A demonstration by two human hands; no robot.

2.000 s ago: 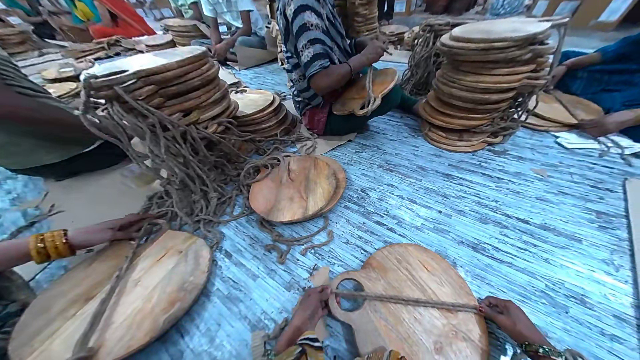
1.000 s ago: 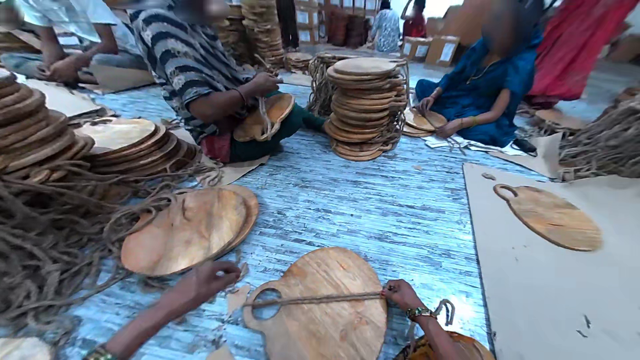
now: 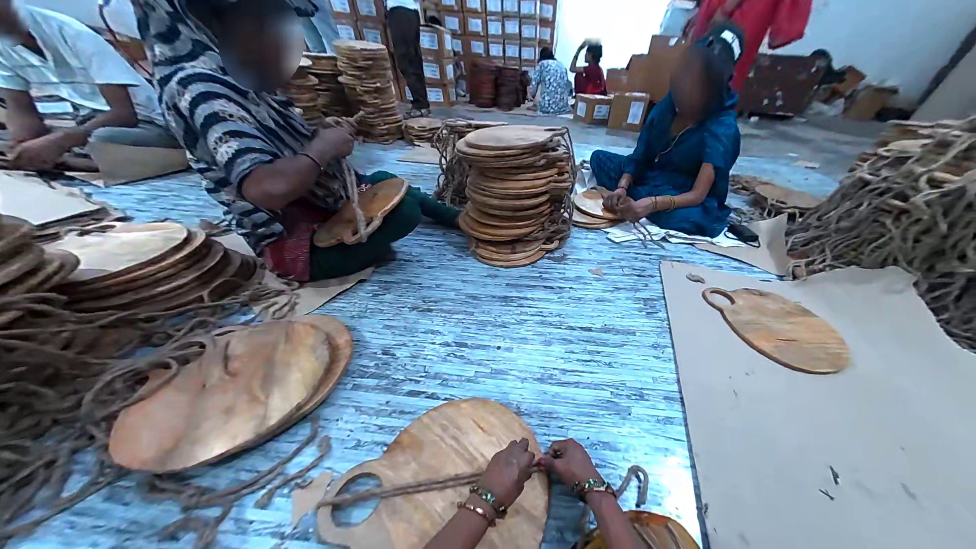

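Note:
A round wooden board with a ring handle lies on the floor at the bottom centre of the head view. Jute rope runs from its handle across its face. Over the board's right part, my left hand grips the rope with its fingertips. Just beyond the board's right edge, my right hand pinches the rope close to my left fingers. A loose rope end curls right of my right wrist. Part of another wooden piece shows at the bottom edge.
Two stacked boards and tangled rope lie at left. A tall board stack stands ahead between two seated people. At right, a single board rests on a cardboard sheet, with a heap of roped pieces behind.
My left hand, away from the board at left one second ago, is now at the rope beside my right hand. The view has swung to the right since two seconds ago.

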